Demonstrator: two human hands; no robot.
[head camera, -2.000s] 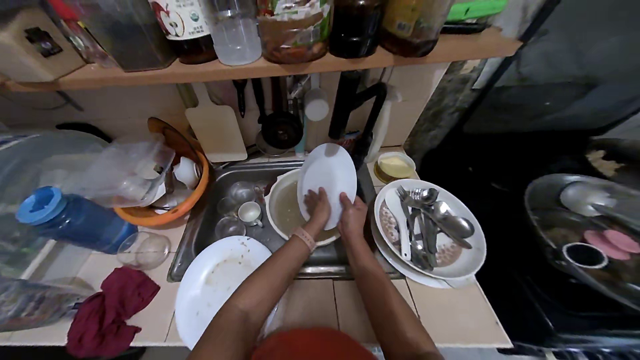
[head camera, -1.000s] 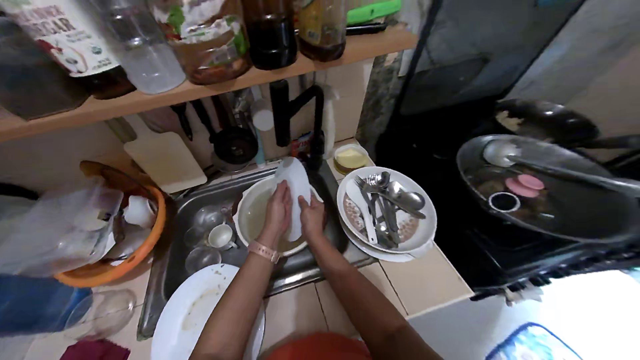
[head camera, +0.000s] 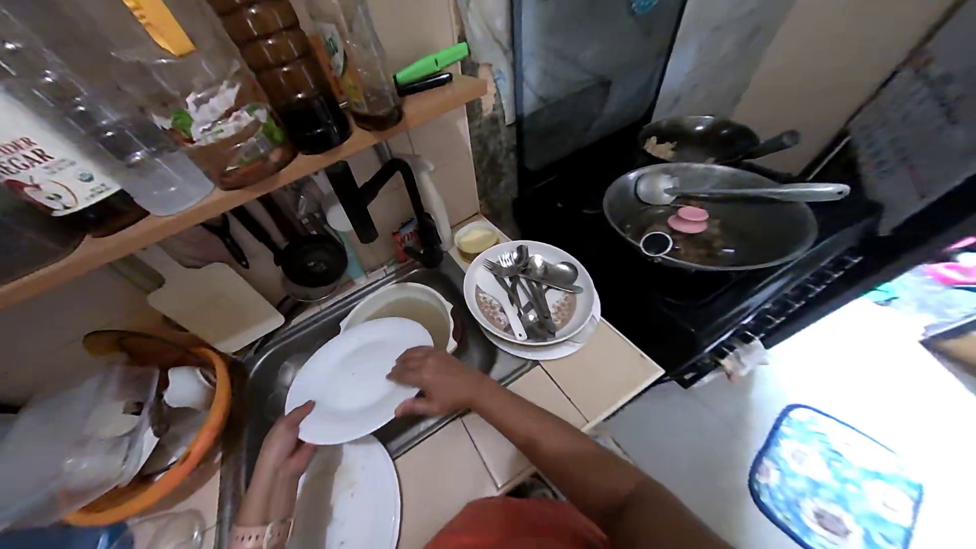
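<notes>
A white oval plate is tilted over the sink, gripped at its lower left rim by my left hand. My right hand lies on the plate's right side with its fingers spread over the surface. Behind the plate stands a white basin of cloudy water, partly covered by it. A larger white plate with food residue is below, at the sink's front edge. To the right, a white bowl full of metal cutlery rests on another plate.
A black faucet rises behind the sink. An orange basin of dishes stands at left. Overhead runs a wooden shelf with bottles. A large pan with a ladle sits on the stove at right. A cutting board leans behind.
The oval plate, held close to upright between both hands a second ago, now lies flatter and shows its face. My hands have moved apart. The view has swung to the right.
</notes>
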